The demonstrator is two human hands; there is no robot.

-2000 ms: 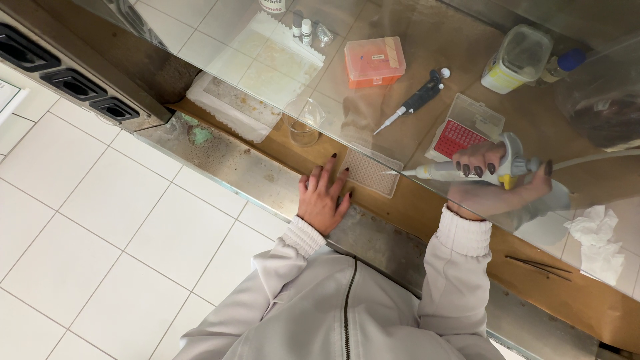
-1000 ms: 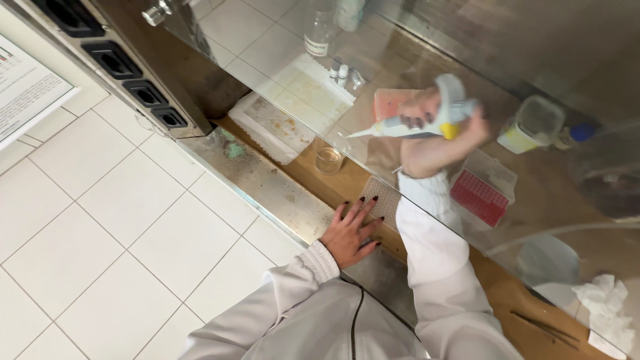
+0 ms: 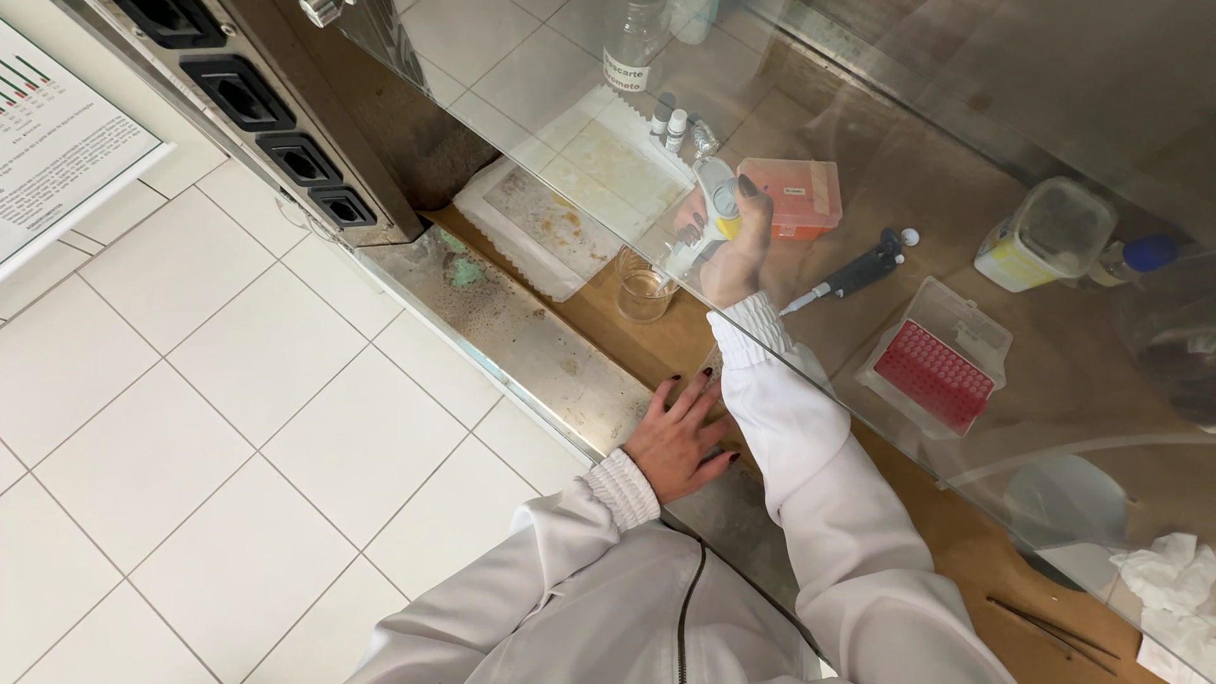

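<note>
Behind the glass sash, my right hand (image 3: pixel 743 237) grips a white and yellow multichannel-style pipette (image 3: pixel 719 195), its lower end reaching down to a small glass beaker (image 3: pixel 645 285); whether the tip is inside the beaker I cannot tell. My left hand (image 3: pixel 676 439) lies with fingers spread at the cabinet's front edge, by a clear well plate (image 3: pixel 712 361) mostly covered by my hand and right sleeve. A dark single-channel pipette (image 3: pixel 860 266) lies on the brown surface, right of my right hand. Beyond it is an opened tip box with a red rack (image 3: pixel 936 375).
An orange tip box (image 3: pixel 804 197), small vials (image 3: pixel 675 131), a labelled glass bottle (image 3: pixel 631 47) and a stained white pad (image 3: pixel 546 228) stand or lie behind the sash (image 3: pixel 912 443). To the right are a plastic tub (image 3: pixel 1050 233), forceps (image 3: pixel 1052 627) and crumpled tissue (image 3: pixel 1173 579).
My right hand has carried the pipette left, from beside the red rack to the beaker. My left hand has stayed by the well plate. The view has shifted.
</note>
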